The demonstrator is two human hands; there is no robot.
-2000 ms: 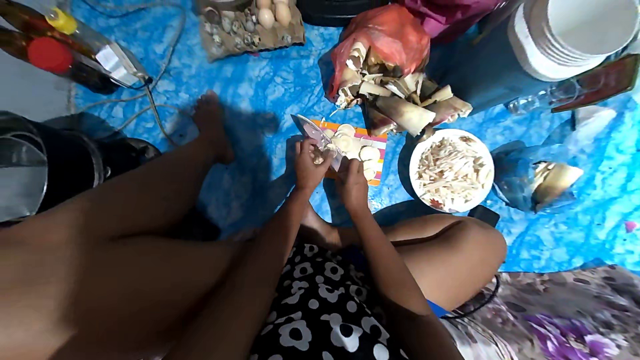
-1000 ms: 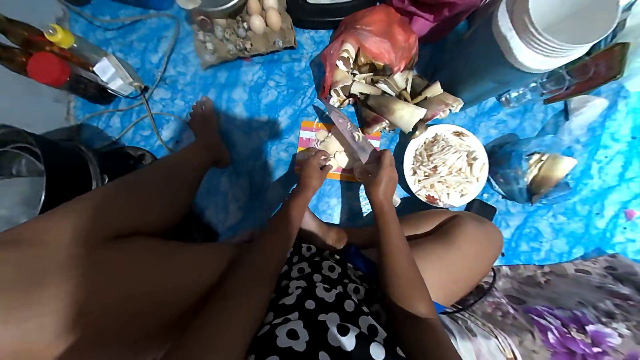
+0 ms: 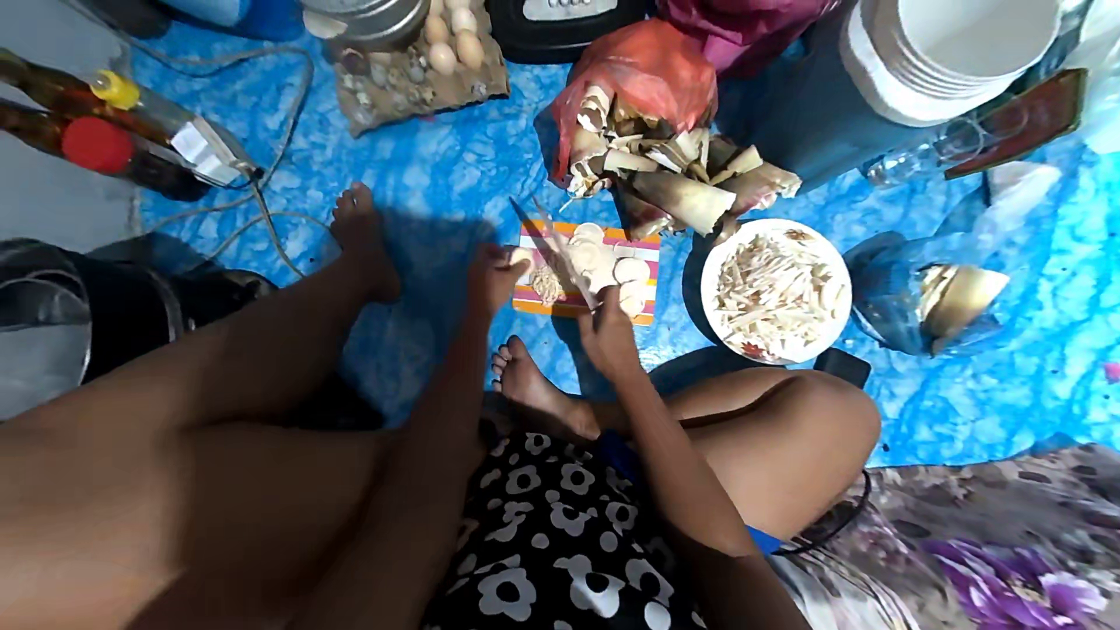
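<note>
My right hand (image 3: pixel 608 328) grips a knife (image 3: pixel 567 258), its blade slanting up and left over a striped cutting board (image 3: pixel 643 245). Pinched in the fingers of my left hand (image 3: pixel 497 273), at the board's left edge, are pale round slices (image 3: pixel 520 256), possibly bamboo shoot. More pale round slices (image 3: pixel 632 271) lie on the right part of the board. A small heap of thin shreds (image 3: pixel 547 285) sits left of the blade. To the right of the board stands a white bowl (image 3: pixel 705 289) filled with pale strips (image 3: pixel 770 284).
A red plastic bag (image 3: pixel 652 66) spills peeled husks (image 3: pixel 687 199) behind the board. An egg tray (image 3: pixel 385 96) lies at the back left, bottles (image 3: pixel 96 144) farther left. A blue bag (image 3: pixel 892 297) with a shoot piece (image 3: pixel 967 297) rests right of the bowl, near a large bucket (image 3: pixel 805 105).
My left hand has moved left from the middle of the board to its left edge, now with slices in its fingers. The knife stays in my right hand, its blade shifted over the board.
</note>
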